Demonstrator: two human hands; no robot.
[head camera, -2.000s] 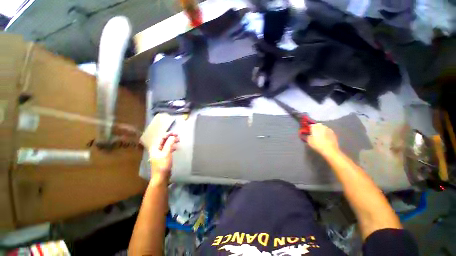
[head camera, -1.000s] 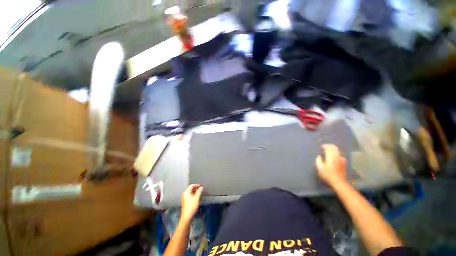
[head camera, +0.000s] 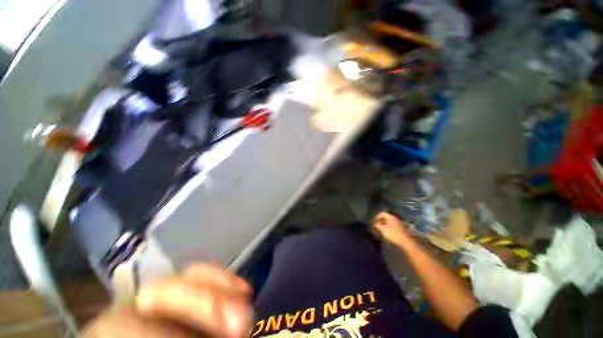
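The grey cut panel (head camera: 241, 181) lies flat along the table edge, with no hand on it. The fabric shears (head camera: 256, 119) lie behind it, red handles toward the panel's far end. My left hand (head camera: 192, 300) is large and blurred at the bottom left, close to the camera, in front of the table's near end; its fingers are bent and I cannot tell whether it holds anything. My right hand (head camera: 385, 224) is off the table, over the floor on the right, small and blurred, fingers curled; its grip is unclear.
Dark panels (head camera: 142, 175) and dark cloth (head camera: 238, 63) lie behind the grey panel. A pale pressing arm (head camera: 30, 247) stands at the left. A blue frame (head camera: 423, 142) is under the table's right end. Scraps, white bags (head camera: 509, 280) and a red crate (head camera: 582, 158) are on the floor.
The view has turned right, showing more floor. Both hands have left the grey panel: my left hand is up near the camera, my right hand out beside the table. The shears stay on the table.
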